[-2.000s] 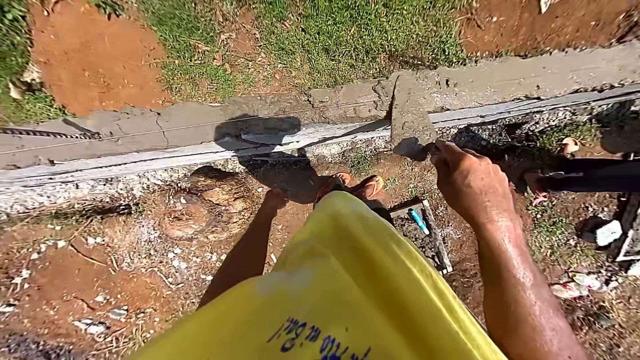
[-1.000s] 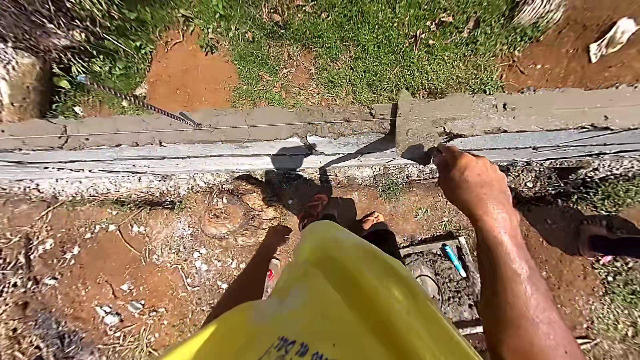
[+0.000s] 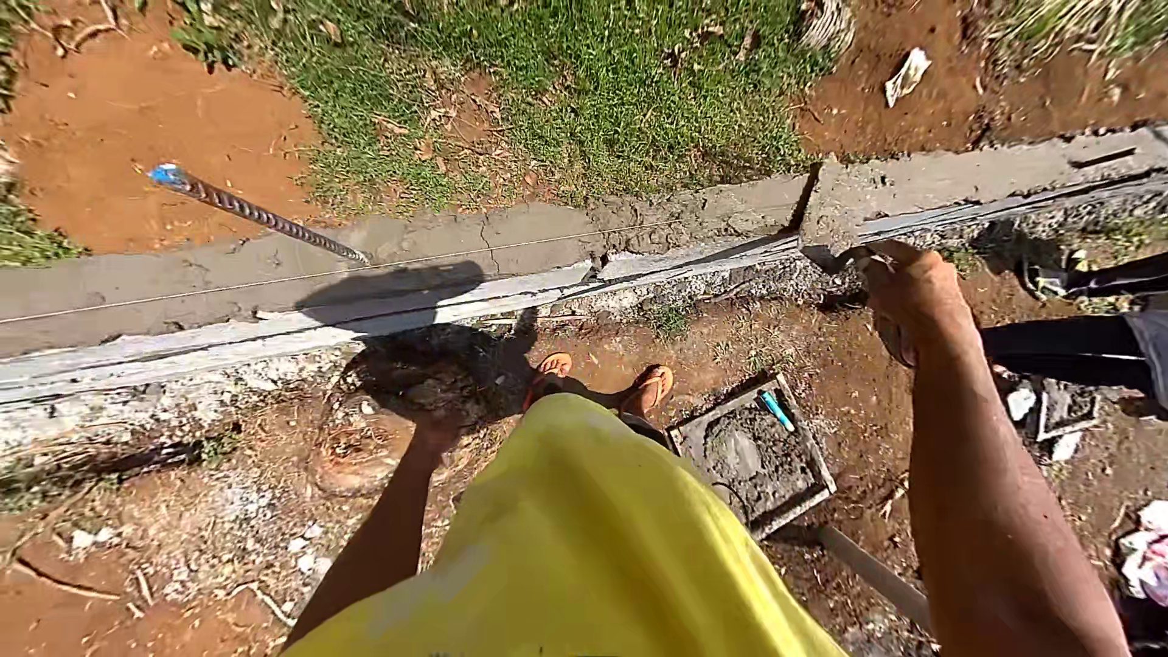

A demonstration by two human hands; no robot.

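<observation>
My right hand is closed around the handle of a mortar-smeared trowel, whose blade stands at the top of a low wall of wet grey mortar. A thin string line runs along the wall. My left hand hangs low at the left, in shadow over the ground; its fingers are too dark to make out. A ribbed steel bar with a blue tip sticks up from the wall at the left.
A wooden mortar tray with a turquoise object lies by my sandalled feet. Another person's dark-clad legs are at the right, near a small frame. Grass and red soil border the wall.
The view has shifted, and more of the steel bar shows at the left. My right hand still holds the trowel at the wall.
</observation>
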